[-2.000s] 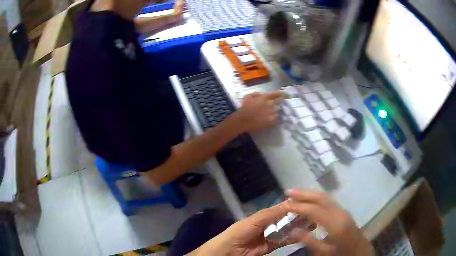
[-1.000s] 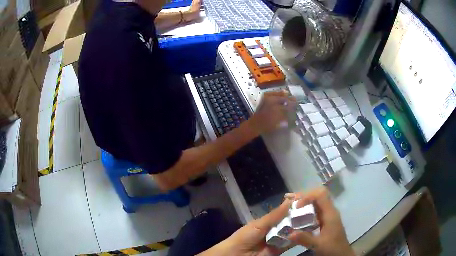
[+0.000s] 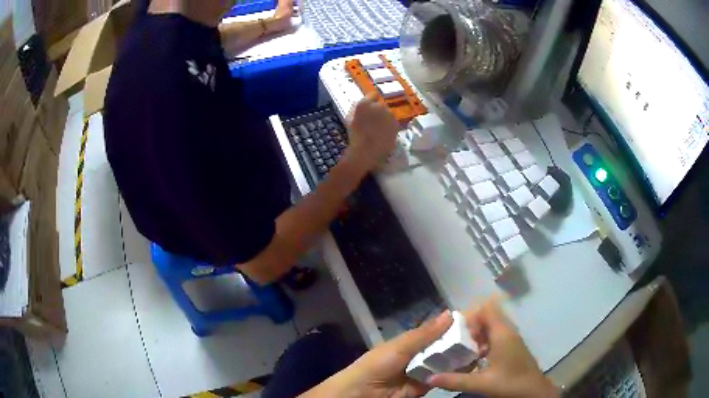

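Several white plastic housings (image 3: 445,348) are held together in a short row at the bottom centre. My left hand (image 3: 392,361) holds them from the left, thumb along the upper side. My right hand (image 3: 505,354) is on their right end, fingers bent around it and slightly blurred. Stepped rows of stacked housings (image 3: 497,186) stand on the white desk (image 3: 571,295) ahead of my hands.
A coworker (image 3: 194,148) sits at the left on a blue stool (image 3: 210,299), one hand by the orange jig (image 3: 400,109). A keyboard (image 3: 319,144), ribbed duct (image 3: 474,50), mouse (image 3: 558,189), control panel (image 3: 602,185) and monitor (image 3: 641,93) surround the stacks. A carton (image 3: 661,334) is at bottom right.
The housings in my hands are now aligned in a row, where they were staggered before. The coworker's hand has moved from the stacks towards the orange jig, with a white housing beside it.
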